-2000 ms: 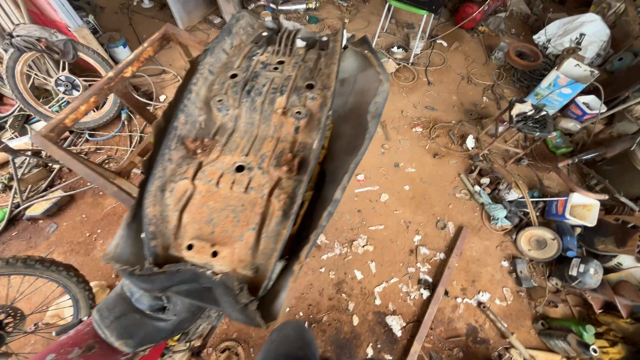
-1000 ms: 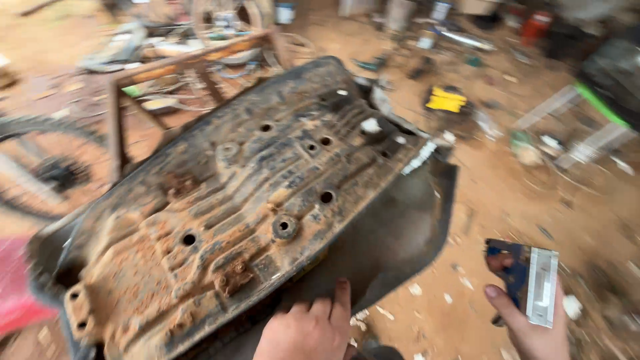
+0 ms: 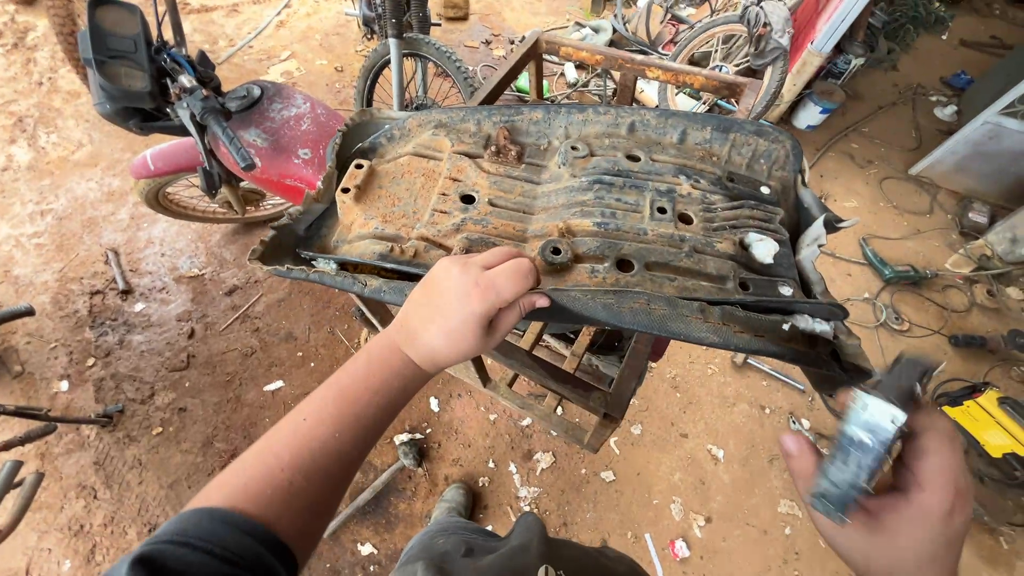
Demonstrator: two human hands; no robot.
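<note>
A motorcycle seat lies upside down across a rusty metal frame, its rusty, dirt-covered seat pan [image 3: 512,200] facing up. Loose black seat cover [image 3: 640,316] hangs around the pan's near edge. My left hand [image 3: 472,308] grips the cover at the middle of that edge, thumb and fingers pinched on it. At the lower right my right hand [image 3: 904,488] is closed around a blurred metal and dark hand tool [image 3: 860,448], perhaps a staple gun. The tool is close to the seat's right near corner, with no clear contact.
The rusty metal frame [image 3: 552,384] supports the seat. A red motorcycle [image 3: 280,136] stands at the left, with spoked wheels behind. On the dirt floor are a hammer [image 3: 376,488], a green power drill [image 3: 892,268] with cable, a yellow device [image 3: 988,420], a paint can [image 3: 818,106] and scraps.
The view has swung widely. Both hands, unseen two seconds ago, are in view; the left was at the seat's near edge one second ago too, and the right held the tool then.
</note>
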